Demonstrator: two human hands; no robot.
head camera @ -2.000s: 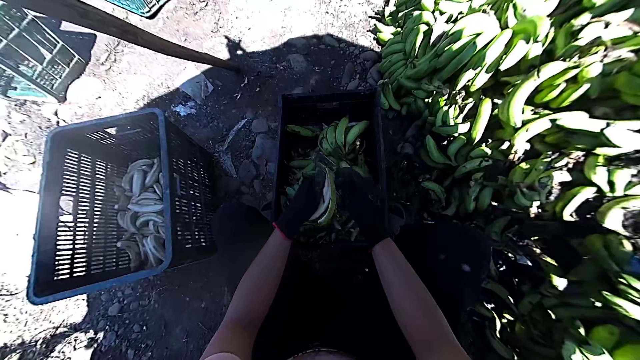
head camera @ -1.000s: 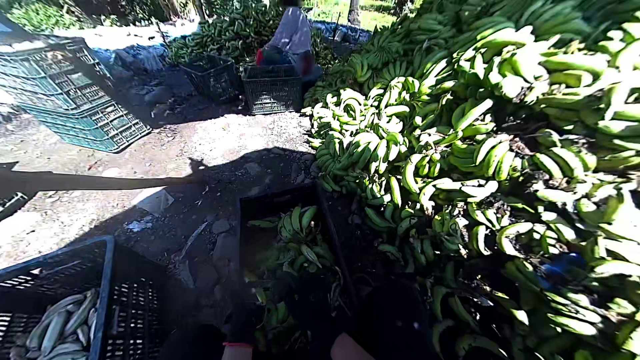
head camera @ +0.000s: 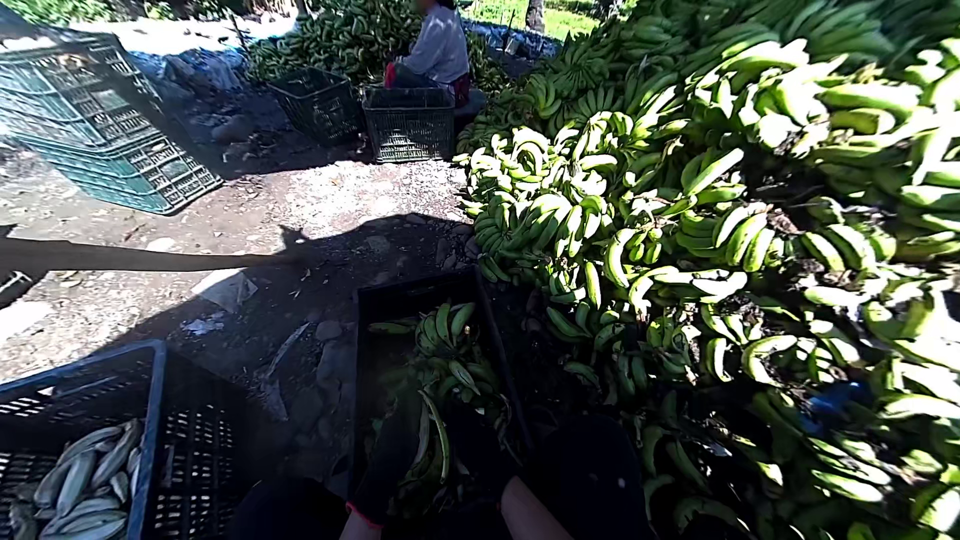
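A dark crate point(head camera: 491, 330) stands on the ground between my knees, with green bananas point(head camera: 444, 330) and peels in it. Over its near part are both my hands in dark gloves. My left hand point(head camera: 394, 450) is at the left of a long yellow-green peel or banana point(head camera: 436, 431), and my right hand point(head camera: 476, 442) is at its right. Deep shadow hides the fingers, so what either hand grips cannot be told. At the lower left, peeled bananas point(head camera: 79, 480) lie in a dark plastic crate with a blue-grey rim point(head camera: 156, 390).
A large heap of green bananas point(head camera: 600, 202) rises along the right. Stacked green crates point(head camera: 112, 127) stand at the upper left, above a wooden pole point(head camera: 142, 257). A seated person point(head camera: 439, 49) is behind more crates point(head camera: 411, 127) at the back.
The view has tilted up strongly since the oldest frame, bringing the seated person and far crates into view. Both hands remain low over the middle crate.
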